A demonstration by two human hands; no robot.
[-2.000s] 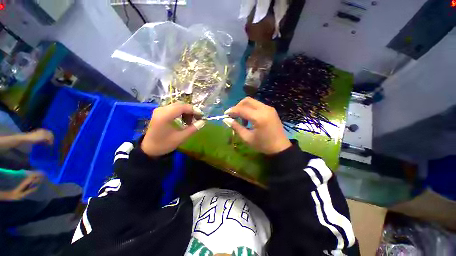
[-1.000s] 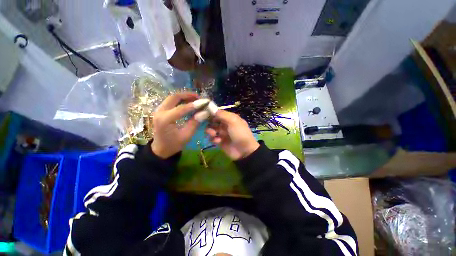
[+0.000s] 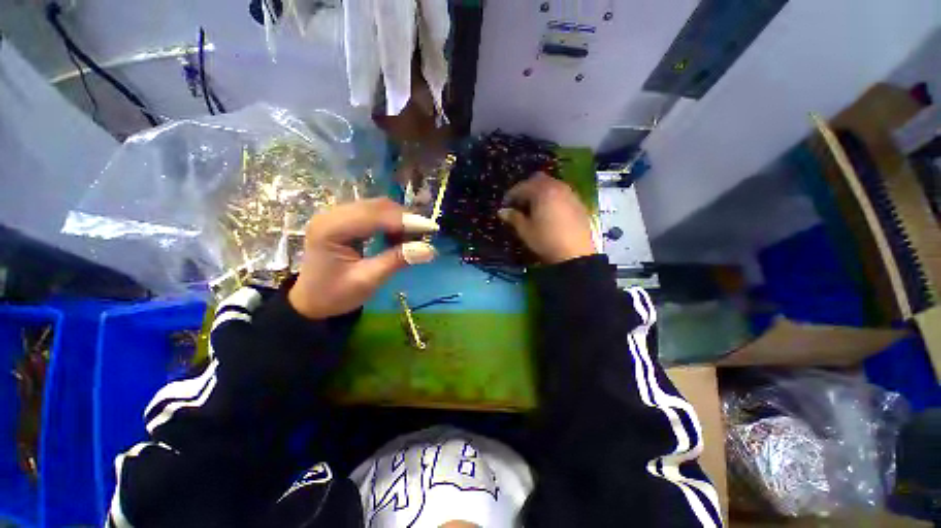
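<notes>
My left hand [image 3: 356, 253], with cream cots on thumb and fingertip, pinches a slim gold-coloured metal piece [image 3: 444, 188] that stands up and away from me. My right hand [image 3: 553, 217] is at the right side of the heap of black leads [image 3: 493, 196]; its fingertips touch or hover over the heap, and whether a lead is between them is hidden. A gold piece [image 3: 411, 322] with a short black lead [image 3: 435, 301] beside or joined to it lies on the green and blue mat [image 3: 464, 356] near my body.
A clear bag of gold pieces [image 3: 270, 191] lies open at left. Blue bins [image 3: 124, 361] stand at lower left. White gloves [image 3: 397, 52] hang above a dark coppery machine head [image 3: 415, 144]. A cardboard box [image 3: 702, 397] with a clear bag [image 3: 795, 443] is at right.
My hands have moved apart. My left hand now shows the gold piece pointing up; my right hand has moved right to the black leads. The view has also shifted.
</notes>
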